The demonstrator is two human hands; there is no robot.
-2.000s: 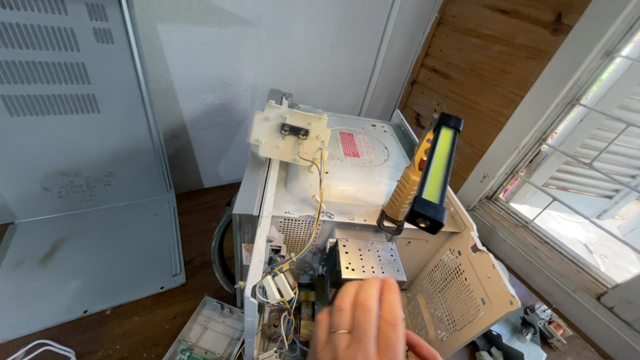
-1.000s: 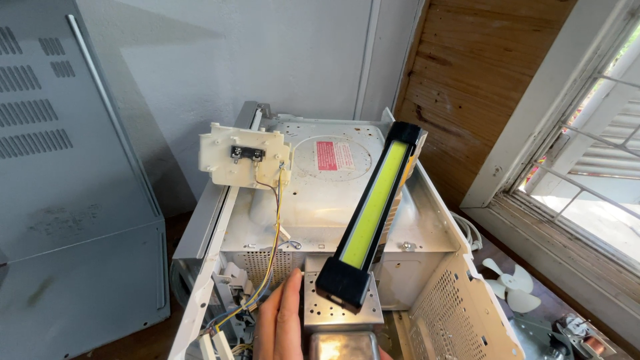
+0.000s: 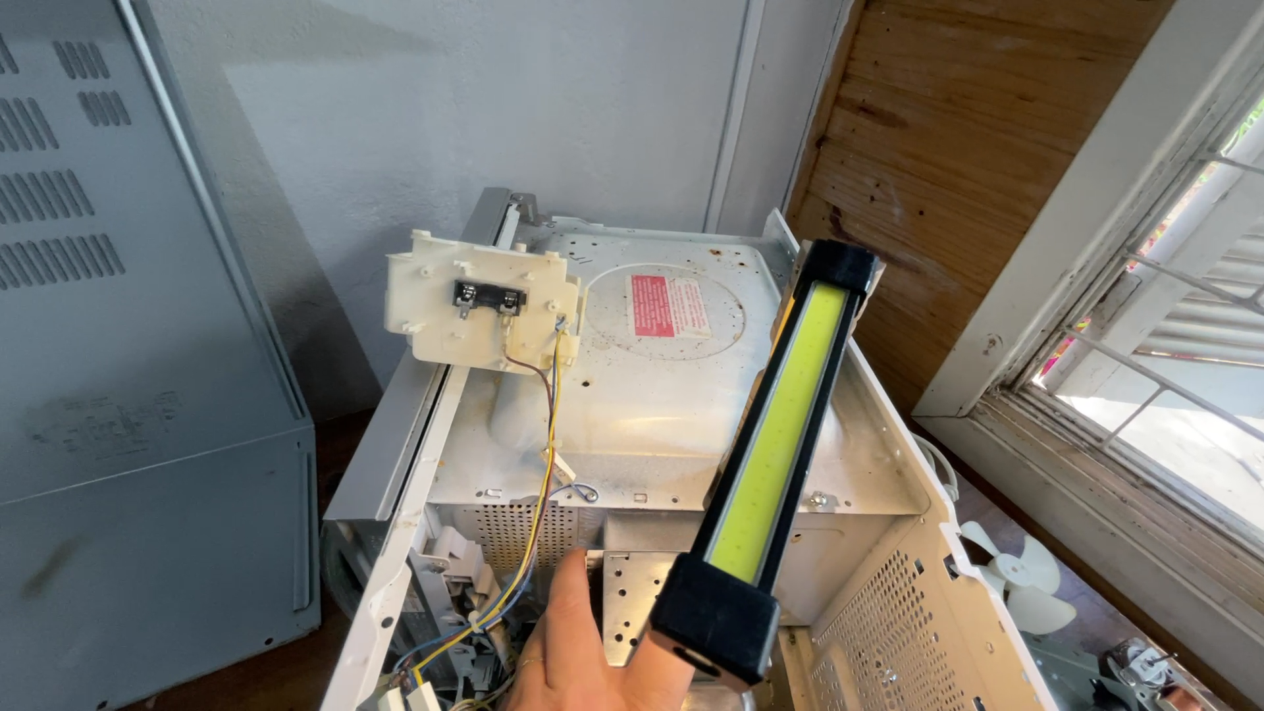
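Observation:
My left hand [image 3: 583, 642] is at the bottom centre, a ring on one finger. Its fingers lie along the left side of a perforated metal box [image 3: 624, 597], apparently the magnetron's housing, with the thumb in front. The box sits inside the opened microwave oven. A work light [image 3: 780, 434] with a yellow LED strip stands over the cavity top [image 3: 632, 415] and hides the box's right part. A cream plastic bracket [image 3: 434, 306] with a black component hangs on wires [image 3: 549, 444] left of the cavity. My right hand is not in view.
The grey outer cover [image 3: 158, 553] stands at the left. A perforated side panel [image 3: 889, 632] bounds the compartment on the right. Beyond it lie a white fan blade [image 3: 1017, 573] and a small motor [image 3: 1141, 662]. A barred window [image 3: 1155, 375] is at the far right.
The view has moved closer to the oven. My left hand, earlier over the front of the metal box, is now along its left side.

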